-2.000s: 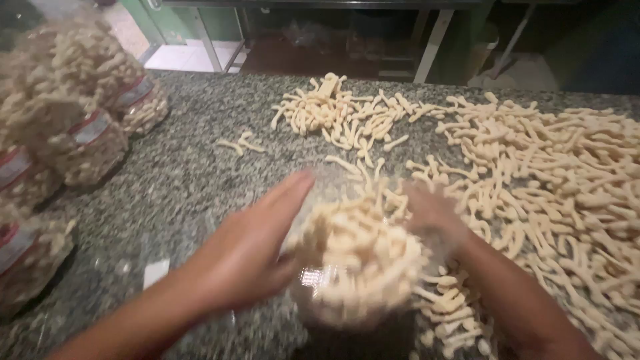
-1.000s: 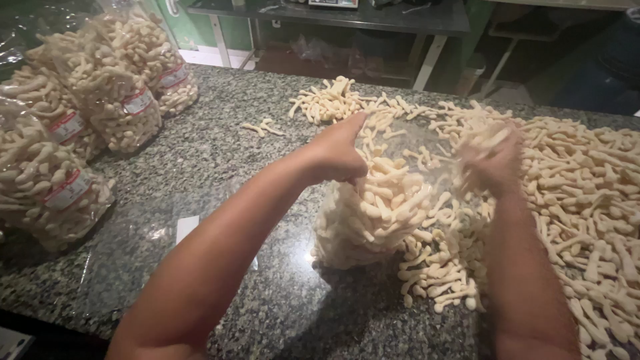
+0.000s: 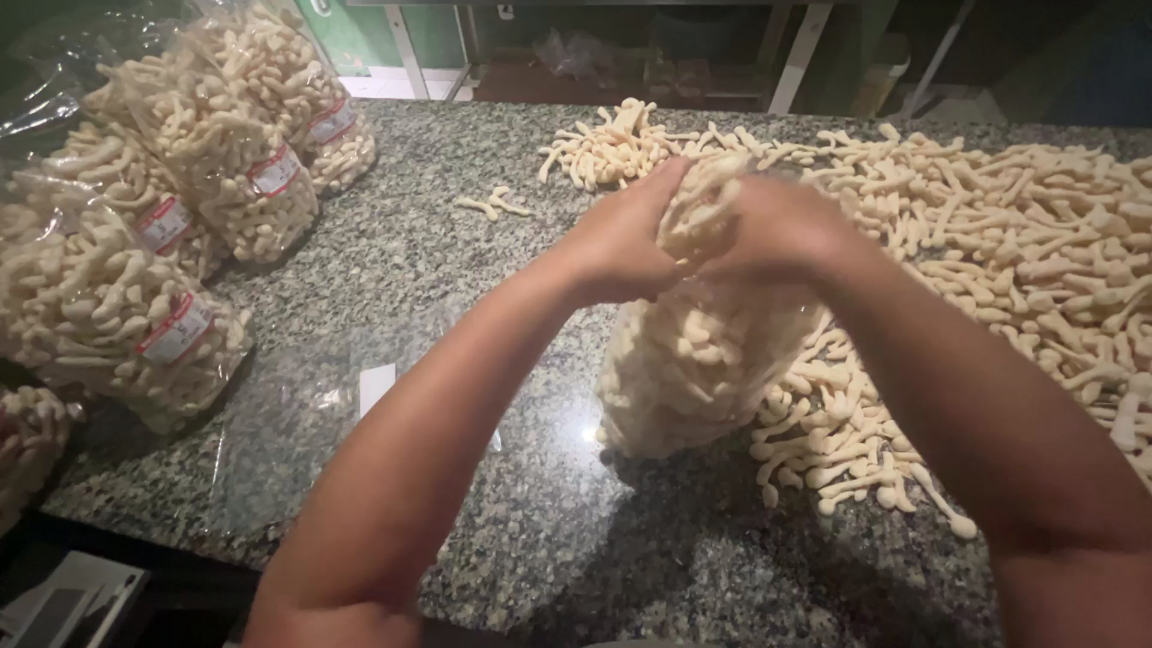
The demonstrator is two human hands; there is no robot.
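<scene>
A clear plastic bag full of pale, knobbed snack sticks stands on the speckled granite counter, between my forearms. My left hand grips the left side of its upper part. At the right side of the bag's mouth is my right hand, blurred, with its fingers curled round sticks or the bag's edge; which of these cannot be told. Some sticks show between the two hands at the top. A large spread of loose snack sticks covers the right of the counter, reaching close to the bag.
Several filled, labelled bags stand at the left. A flat empty clear bag and a white paper slip lie left of my left forearm. A few sticks lie apart beyond it. A metal-legged table stands behind the counter.
My right hand, over the loose sticks at the right one second ago, is now at the bag's mouth beside my left hand. The bag's contents reach higher between the hands.
</scene>
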